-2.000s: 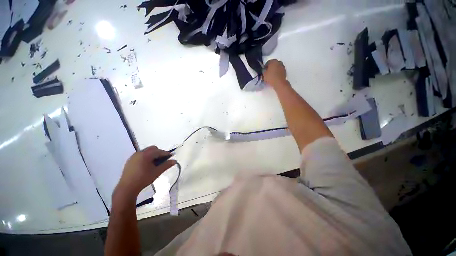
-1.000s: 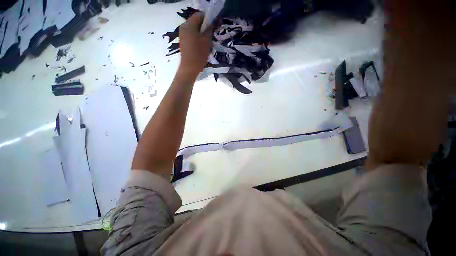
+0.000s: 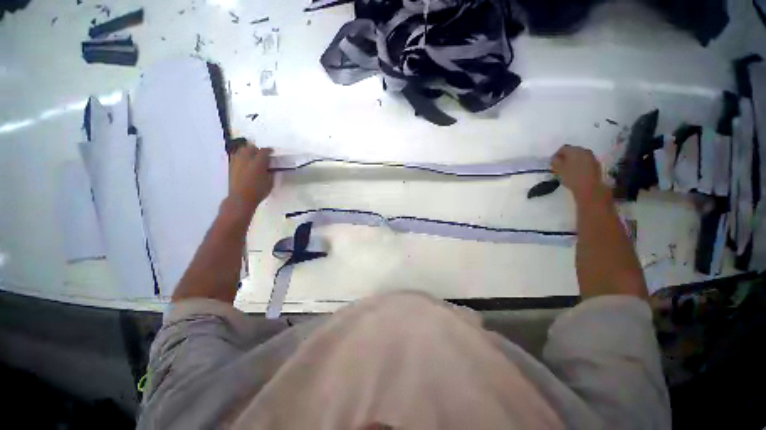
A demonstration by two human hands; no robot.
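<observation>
A long pale strip with a dark edge [image 3: 420, 166] is stretched left to right above the white table. My left hand [image 3: 251, 172] is closed on its left end, and my right hand [image 3: 578, 172] on its right end. A dark tail hangs beside my right hand. A second pale strip with a dark edge [image 3: 470, 230] lies nearer me, roughly parallel to the first. At its left end lie short dark crossed pieces [image 3: 303, 242] with a pale tail reaching the table's front edge. The strip heap [image 3: 437, 50] lies beyond my hands.
Large white-topped dark panels [image 3: 181, 159] lie at the left. Small dark cut parts [image 3: 110, 51] lie at the upper left. A row of small cut parts with pale tops [image 3: 690, 164] lies at the right. The white table's front edge [image 3: 495, 303] runs close to my body.
Both hands have come down from the far side and now hold a strip stretched between them. The near strip remains on the table. The view has shifted.
</observation>
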